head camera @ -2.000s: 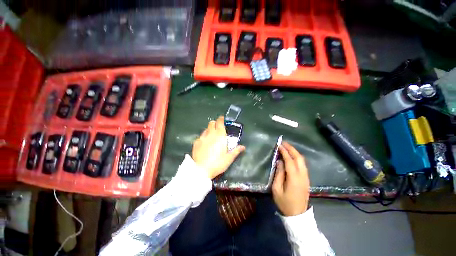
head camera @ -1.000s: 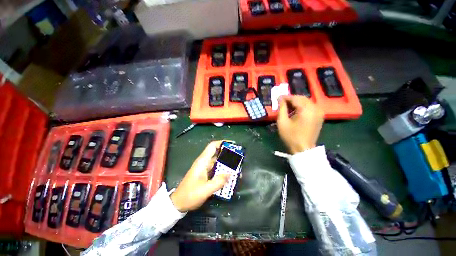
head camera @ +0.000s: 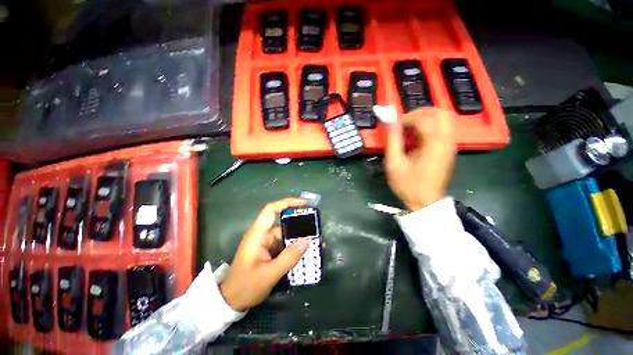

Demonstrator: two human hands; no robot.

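My left hand (head camera: pixel 260 260) holds an inner phone body (head camera: pixel 302 251) upright over the green mat, thumb on its white key area below the dark screen. My right hand (head camera: pixel 422 156) is raised at the front of the upper red tray, blurred, with a small white scrap (head camera: pixel 385 113) at its fingertips. A black front housing with pale keys (head camera: pixel 343 134) leans over that tray's front edge. A small clear lens (head camera: pixel 310 198) shows just behind the phone body.
The upper red tray (head camera: pixel 319 148) and left red tray (head camera: pixel 192 208) hold black phones. An electric screwdriver (head camera: pixel 507 253) and blue device (head camera: pixel 581 225) lie right. A thin metal strip (head camera: pixel 389 286), white stick (head camera: pixel 383 208) and slim black tool (head camera: pixel 227 172) lie on the green mat (head camera: pixel 347 305).
My left hand picked up the phone body. My right hand left the thin strip on the mat, reached the upper tray and took the white scrap, now lifted slightly. The view has shifted.
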